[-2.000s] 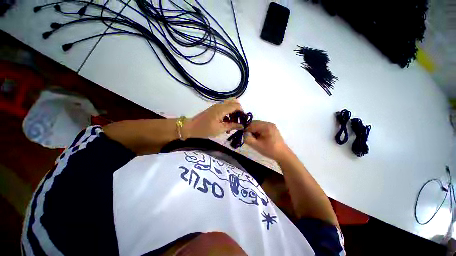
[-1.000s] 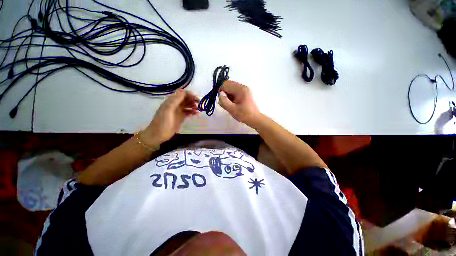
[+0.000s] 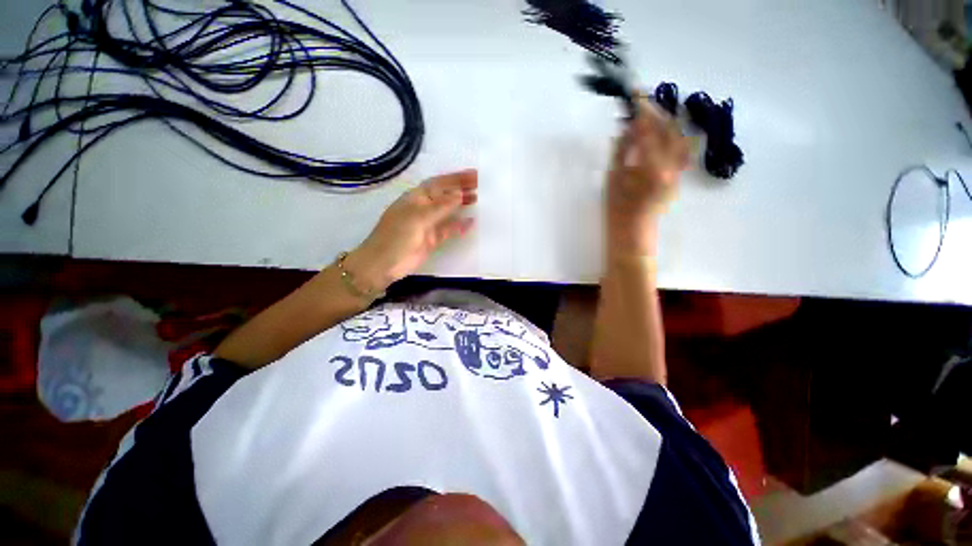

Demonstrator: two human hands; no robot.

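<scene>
My left hand (image 3: 424,224) is open and empty above the table, fingers apart. My right hand (image 3: 646,165) is blurred and reaches out over the table, its fingertips on a blurred coiled black cable bundle (image 3: 610,83). The bundle's exact shape is unclear. Finished black bundles (image 3: 716,133) lie just right of my right hand, which partly covers them. Loose black cables (image 3: 373,165) lie in wide loops to the left, with plug ends at the far left. A pile of black twist ties (image 3: 576,21) lies at the top edge, just beyond the held bundle.
The white table (image 3: 512,96) has a seam at the left. A thin cable ring (image 3: 919,224) lies at the far right. Below the table edge are a pale bag-like thing (image 3: 96,357) at left, a red stool (image 3: 725,416) and a cardboard piece (image 3: 885,501) at lower right.
My right hand has moved right and away from me with the coiled bundle, toward the finished ones. My left hand has come apart from it and moved slightly right, still open.
</scene>
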